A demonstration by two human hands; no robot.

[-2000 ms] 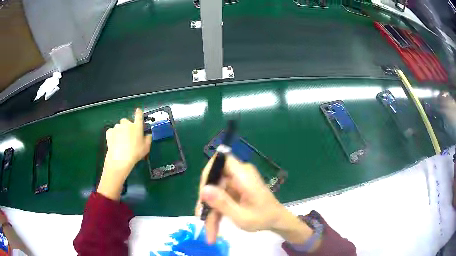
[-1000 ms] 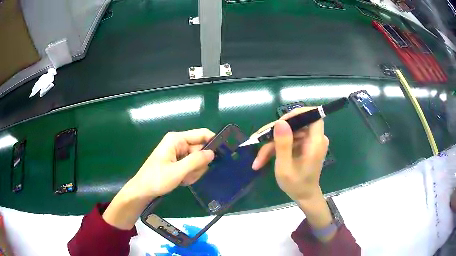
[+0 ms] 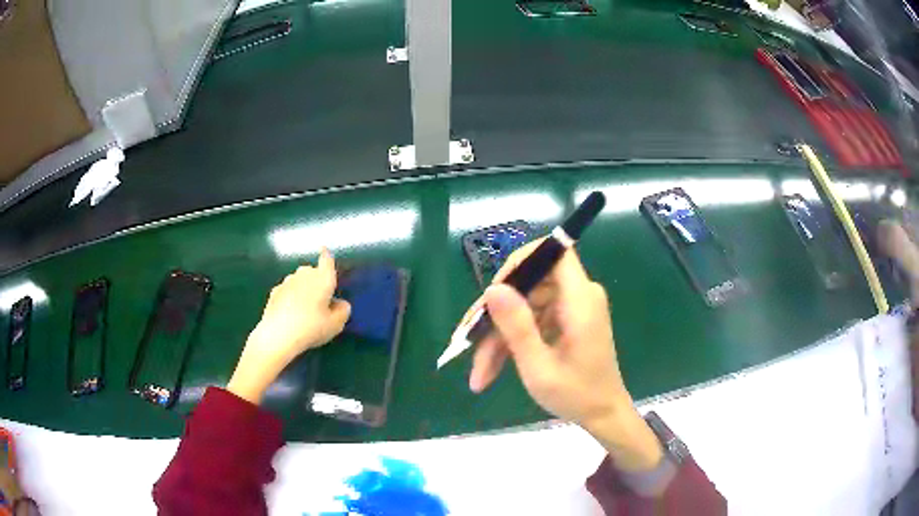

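Note:
A dark phone middle frame (image 3: 395,353) lies on the green surface in front of me, with blue film (image 3: 374,302) on its upper part. My left hand (image 3: 300,314) is at its upper left edge, fingertips touching or just over it; I cannot tell if it grips. My right hand (image 3: 564,348) holds a black-handled pen-like tool (image 3: 534,264) with a silver tip pointing down left, clear of the frame. Another frame (image 3: 482,245) with film lies behind my right hand, partly hidden. Removed blue film (image 3: 393,490) is heaped on the white surface.
Darker frames (image 3: 171,338) lie to the left. Frames with blue patches (image 3: 693,247) lie to the right. A grey post (image 3: 430,91) stands at the back. A red slotted tray (image 3: 831,109) and a yellow strip (image 3: 844,227) are at the right. A white tissue or glove (image 3: 98,177) lies at the left.
The frame held up between my hands a second ago now lies flat on the green surface. My left hand has moved left, and the right hand with the tool has drawn back slightly left.

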